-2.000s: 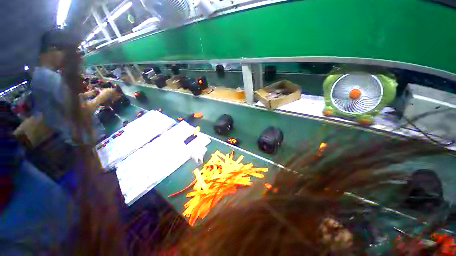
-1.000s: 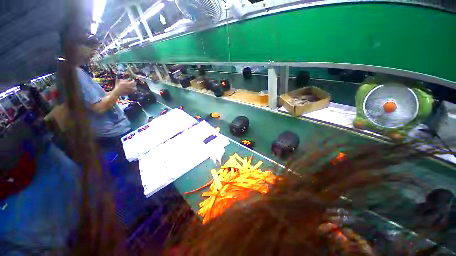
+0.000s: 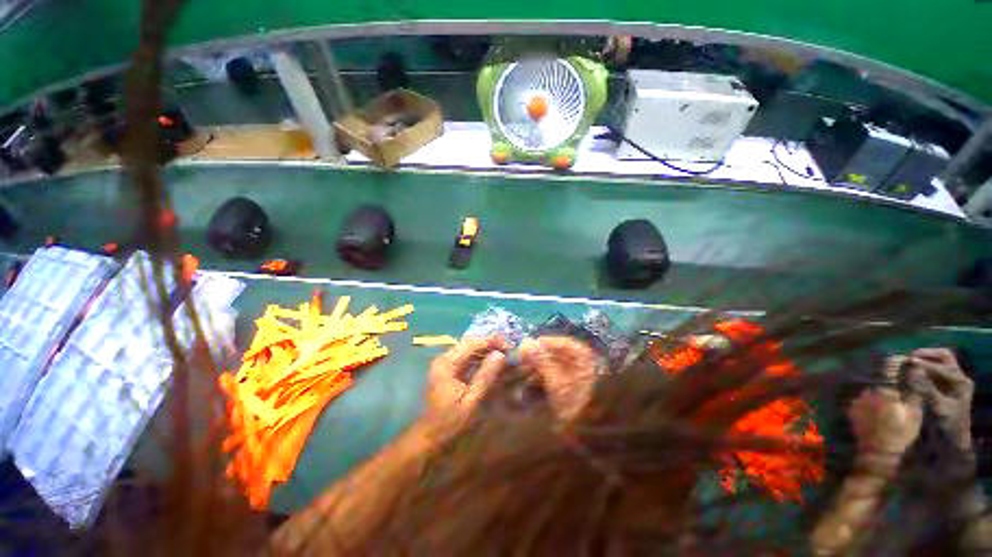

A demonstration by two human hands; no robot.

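My left hand [image 3: 466,372] and my right hand [image 3: 559,374] are close together over the green surface, fingers bent and fingertips pinched. A small dark part seems to be held between them; hair in front and blur hide its shape. Behind them lie crinkled clear bags [image 3: 498,324] and dark parts. A single orange strip [image 3: 434,341] lies beside my left hand. A fanned pile of orange strips [image 3: 288,381] lies to the left. A heap of small red-orange parts [image 3: 767,430] lies to the right.
Black rounded units [image 3: 637,252] and a black-and-orange piece [image 3: 466,242] are on the belt beyond the pale line. White trays [image 3: 98,381] are at left. Another person's hands [image 3: 914,403] work at far right. The shelf holds a green fan [image 3: 541,109], open carton [image 3: 392,126] and white box [image 3: 687,115].
The view has swung right and down. My two hands, the heap of red-orange parts and the other person's hands at right now show clearly. The coworker at left is out of view.
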